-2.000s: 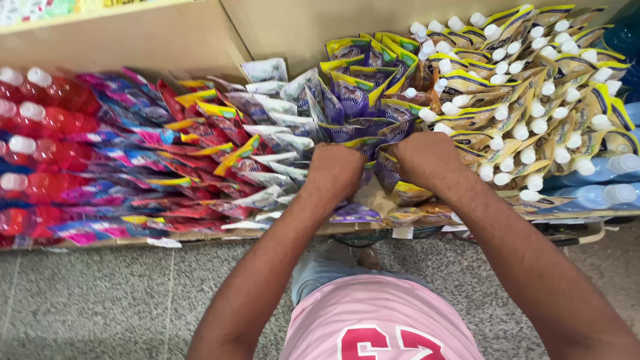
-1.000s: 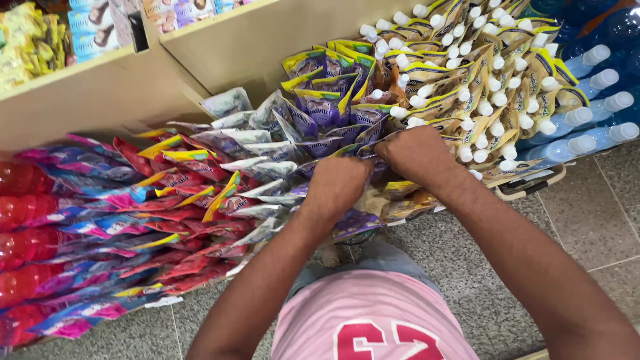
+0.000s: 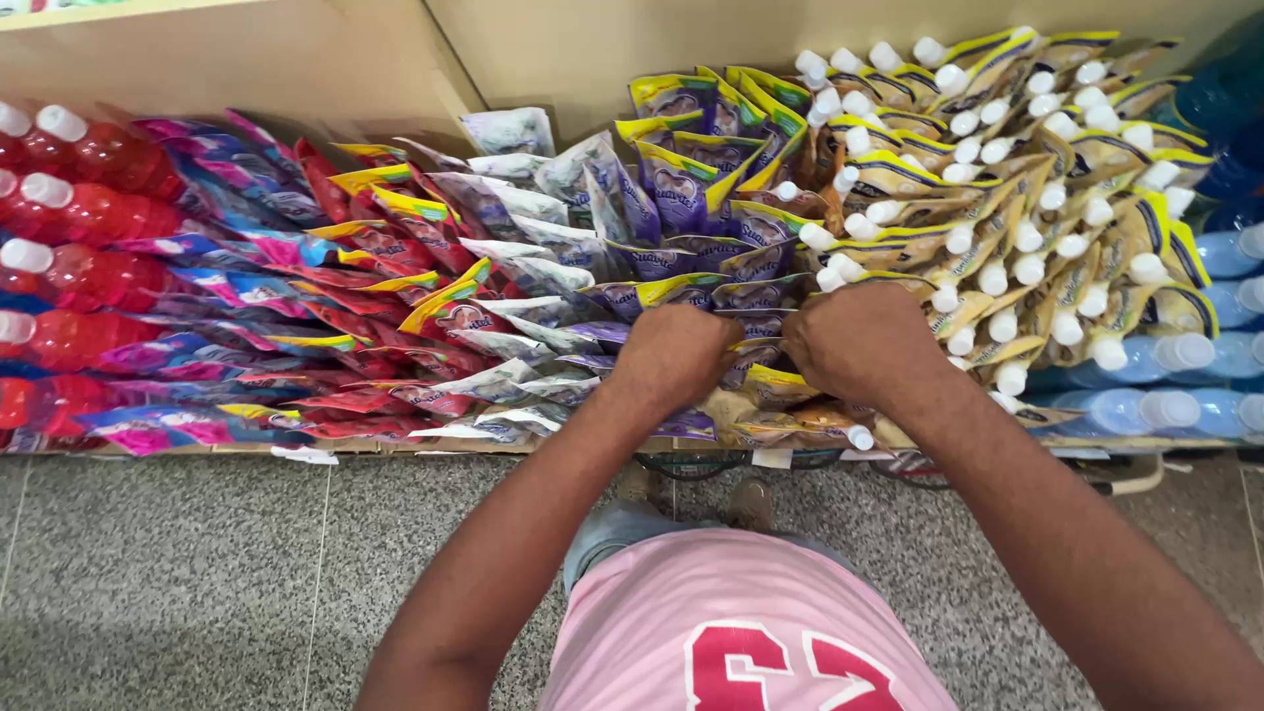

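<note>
Purple Suavitel softener pouches point(image 3: 677, 196) with yellow tops stand packed in the middle of the shelf. My left hand point(image 3: 681, 348) is curled against the front purple pouches, beside the white pouches point(image 3: 538, 262). Across a narrow gap, my right hand point(image 3: 857, 341) is closed at the edge between the purple pouches and the tan pouches with white caps point(image 3: 1027, 237). Both hands' fingertips point down among the pouches and are hidden, so whether either hand grips a pouch does not show. A yellow-and-purple pouch point(image 3: 775, 385) lies low between the hands.
Red pouches point(image 3: 390, 237), pink-and-blue pouches point(image 3: 237, 188) and red bottles point(image 3: 94, 267) fill the left side. Light blue bottles point(image 3: 1136, 410) lie at the right end. A tan panel point(image 3: 632, 49) backs the display. Price tags point(image 3: 770, 458) hang at the front edge above the speckled floor point(image 3: 197, 573).
The view swung aside and back. Both hands stay among the purple pouches, curled, a little apart from each other.
</note>
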